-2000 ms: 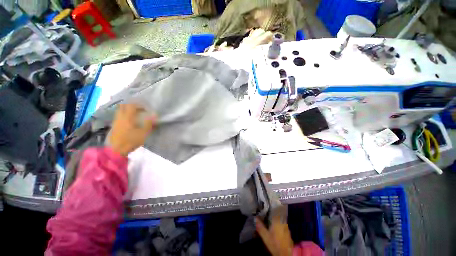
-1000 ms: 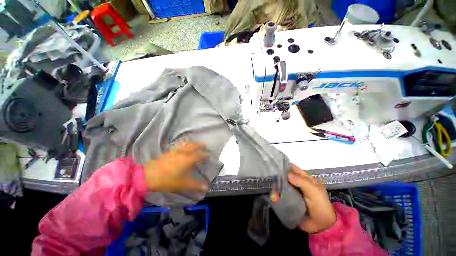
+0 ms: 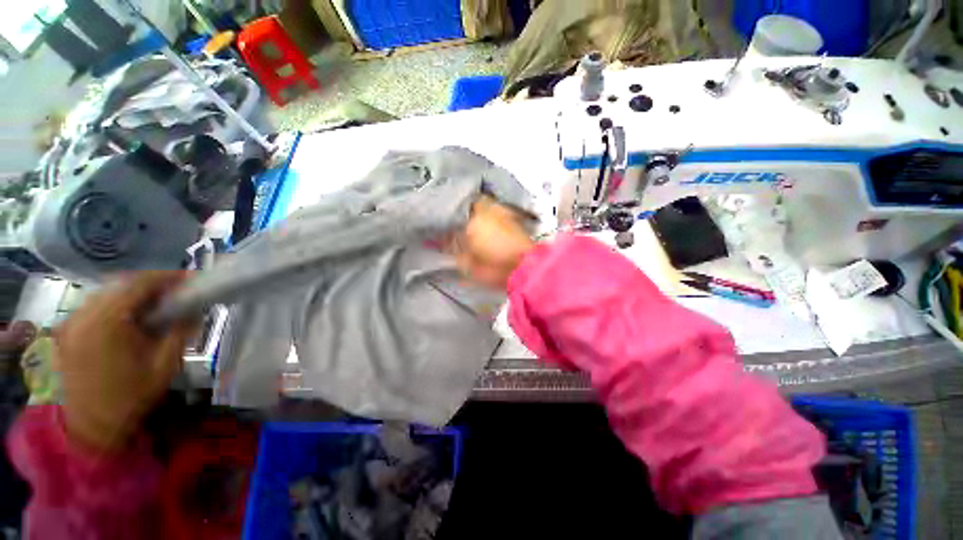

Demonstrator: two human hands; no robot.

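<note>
The grey garment body (image 3: 370,316) lies bunched left of the needle and hangs over the table's front edge. My left hand (image 3: 121,353), blurred, grips one end of a long folded edge of it, raised at the far left. My right hand (image 3: 493,243), also blurred, holds the other end of that edge just left of the presser foot (image 3: 588,219). The edge is stretched between both hands. The white sewing machine (image 3: 729,158) stands at the right. No cloth can be seen under its needle.
The black square item (image 3: 688,230), pen and snips (image 3: 729,287) and label packets (image 3: 855,278) lie right of the needle. Blue crates with grey pieces stand below, left (image 3: 257,480) and right (image 3: 903,464). A grey machine (image 3: 111,216) stands at left. A red stool (image 3: 277,58) stands behind.
My left hand has moved to the far left with a garment edge. My right hand has left the front edge and reached up and left towards the needle area. The cloth between them is now stretched.
</note>
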